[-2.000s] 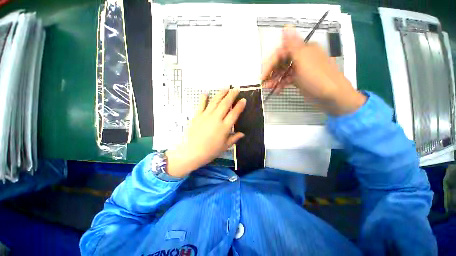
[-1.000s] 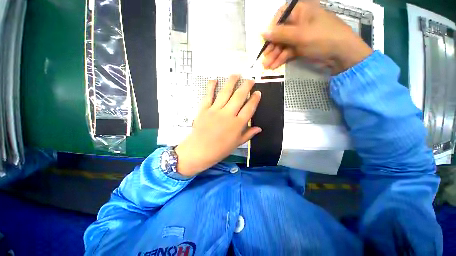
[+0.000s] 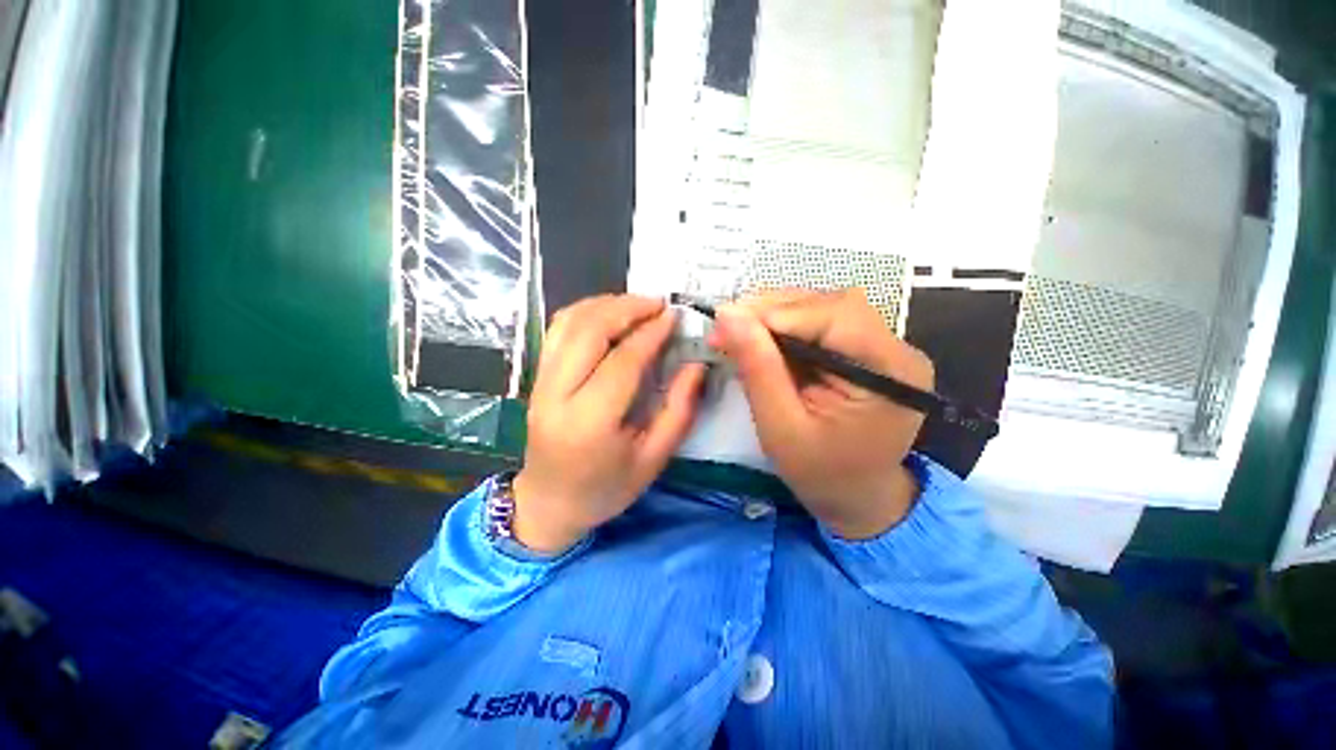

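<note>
The silver-grey laptop bottom cover [image 3: 1121,191] lies on white paper in front of me. A black adhesive strip [image 3: 960,352] with its white liner end [image 3: 989,132] lies across it; a thin black bar shows at the join. My right hand [image 3: 832,396] holds the black tweezers [image 3: 879,381] like a pen, tip at the cover's lower left corner. My left hand [image 3: 598,410] is at the same corner, thumb and forefinger close to the tip. A tiny dark piece seems to be at the tip; whether the left fingers pinch anything is unclear.
Glossy film-covered strips [image 3: 472,191] and a matte black strip [image 3: 583,161] lie left of the cover on the green mat [image 3: 279,249]. Stacked covers with paper [image 3: 81,235] stand at the far left. White paper edges [image 3: 1070,531] stick out at the front. Another sheet shows at the right rim.
My left hand has left the black strip and moved to the cover's lower left corner. My right hand has come down and left with the tweezers to meet it. The view has shifted.
</note>
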